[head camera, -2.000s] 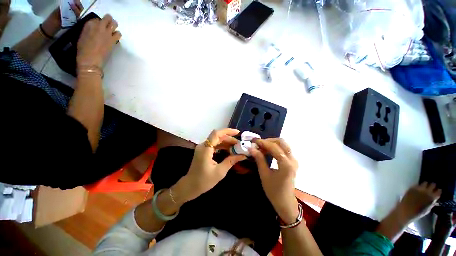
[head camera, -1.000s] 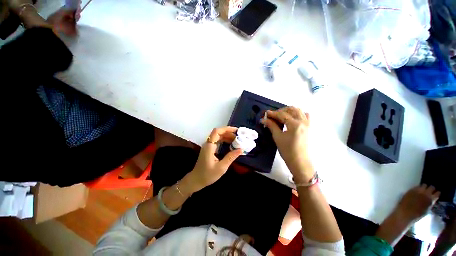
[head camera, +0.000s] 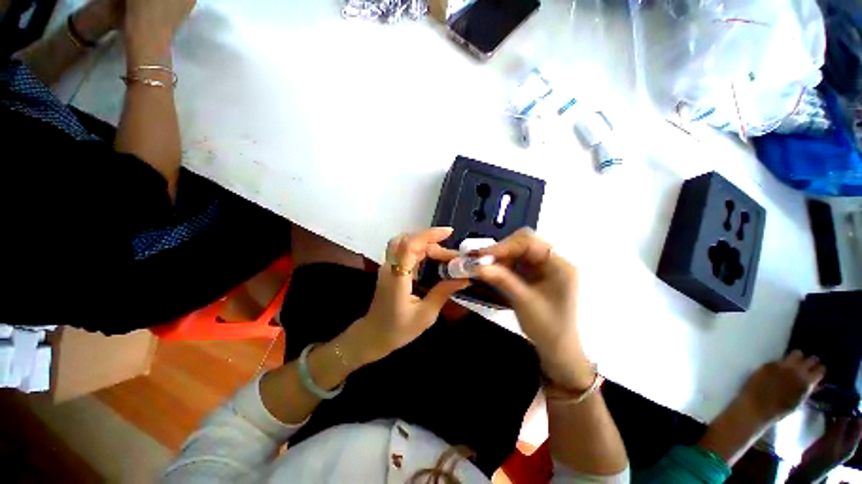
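My left hand (head camera: 402, 284) holds a small white charging case (head camera: 456, 268) with its lid raised, above the near end of a black foam insert tray (head camera: 458, 178). My right hand (head camera: 534, 293) has its fingertips at the case's opening; whether they hold an earbud is hidden. One white earbud (head camera: 506, 206) lies in the right stem-shaped slot of the tray. The left slot is empty. The tray's larger cutout is mostly hidden behind my hands and the case.
Wrapped white pieces (head camera: 599, 140) lie beyond the tray, with a smartphone (head camera: 493, 25) behind. A spare black insert box (head camera: 713, 241) stands right. A clear plastic bag (head camera: 747, 66) is upper right. Neighbours' hands show at upper left (head camera: 156, 19) and lower right (head camera: 783, 383).
My right hand has put an earbud in the tray's right slot and come back to the case. My left hand still holds the case. The left neighbour's arm has moved.
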